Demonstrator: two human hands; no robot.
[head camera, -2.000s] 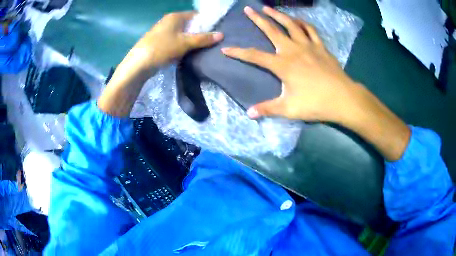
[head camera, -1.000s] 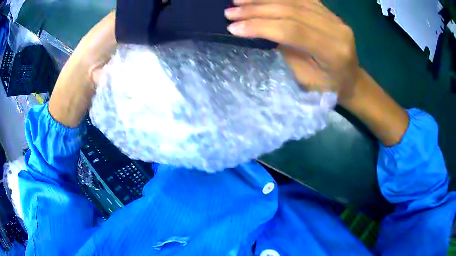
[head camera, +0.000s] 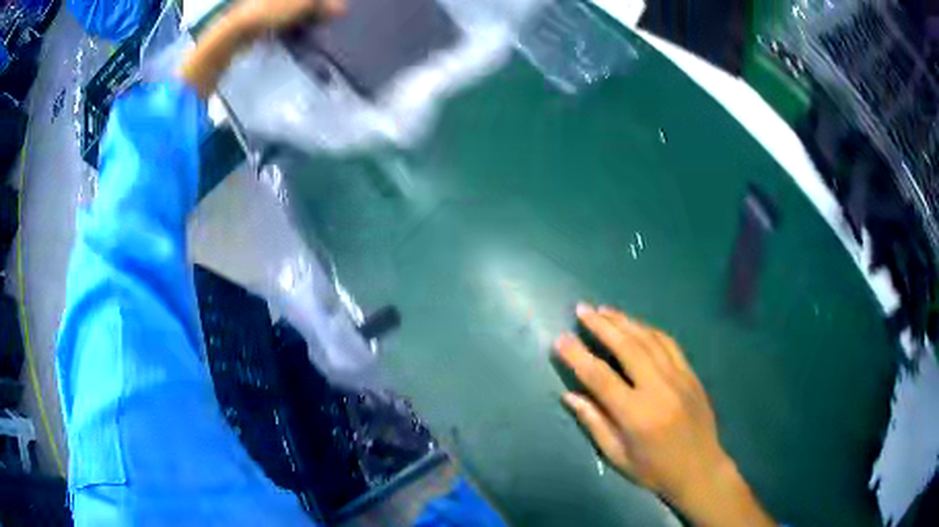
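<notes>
The dark bracket housing (head camera: 396, 41) is blurred at the top left, on pale bubble wrap (head camera: 319, 108), its upper part cut off by the picture's edge. My left hand (head camera: 278, 12) is at the top edge, blurred, its fingers over the housing's left side and holding it there. My right hand (head camera: 649, 401) is low and right of centre over the green tabletop (head camera: 494, 226), empty, with its fingers apart, well away from the housing.
A dark narrow piece (head camera: 750, 252) lies on the right of the table. A small black piece (head camera: 381, 323) is at the near left edge. A clear plastic piece (head camera: 577, 46) lies at the top. Black crates (head camera: 247, 360) stand low at the left. Pale sheets (head camera: 911, 432) are at the far right.
The housing and wrap, raised in front of me a second ago, now show at the top left. My right hand has let go and moved down. The view has turned, showing more table.
</notes>
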